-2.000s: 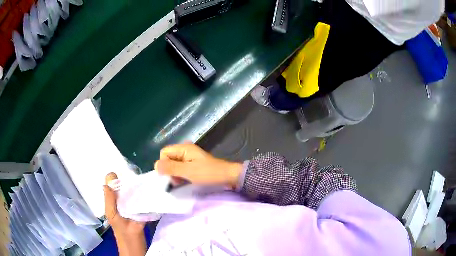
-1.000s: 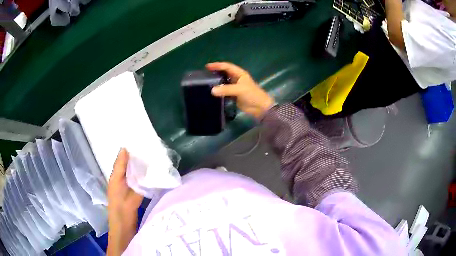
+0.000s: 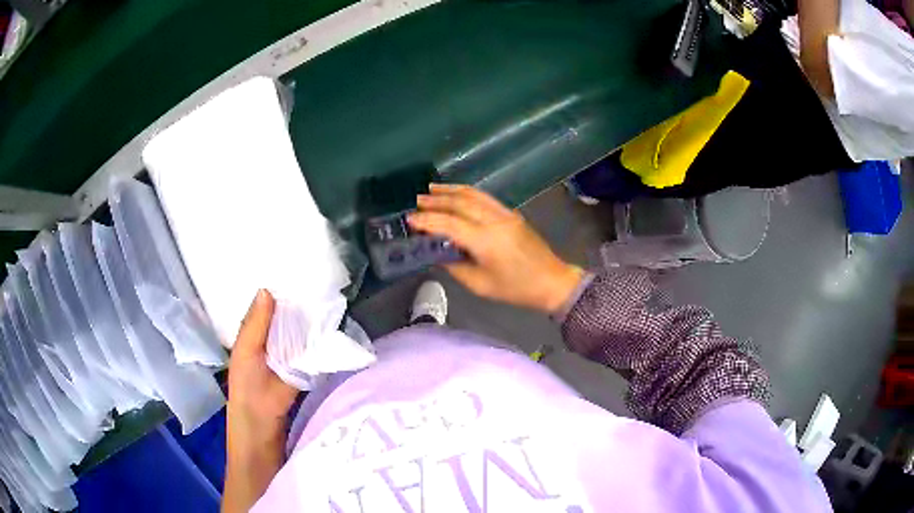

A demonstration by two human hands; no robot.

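Note:
A dark device (image 3: 399, 245) with sockets on its grey end face is on the green belt near its front edge. My right hand (image 3: 491, 240) has its fingers on the device's right side and top. A flat stack of white empty bags (image 3: 236, 190) lies left of the device. My left hand (image 3: 263, 386) grips a loose crinkled protective bag (image 3: 306, 346) at the stack's near end, thumb on top; its other fingers are hidden. Bagged units (image 3: 95, 311) stand in a leaning row left of the stack.
Another dark device (image 3: 688, 38) is on the belt at the far right. A pale rail (image 3: 291, 48) runs behind the stack. A blue tote (image 3: 150, 476) is below the row. A grey stool (image 3: 702, 225) and a person in dark clothing with a yellow cloth (image 3: 687, 135) are at right.
The device in my right hand has moved down toward me and turned, so its socket face shows. My left hand stays on the bag. The upright device at the back has left the view.

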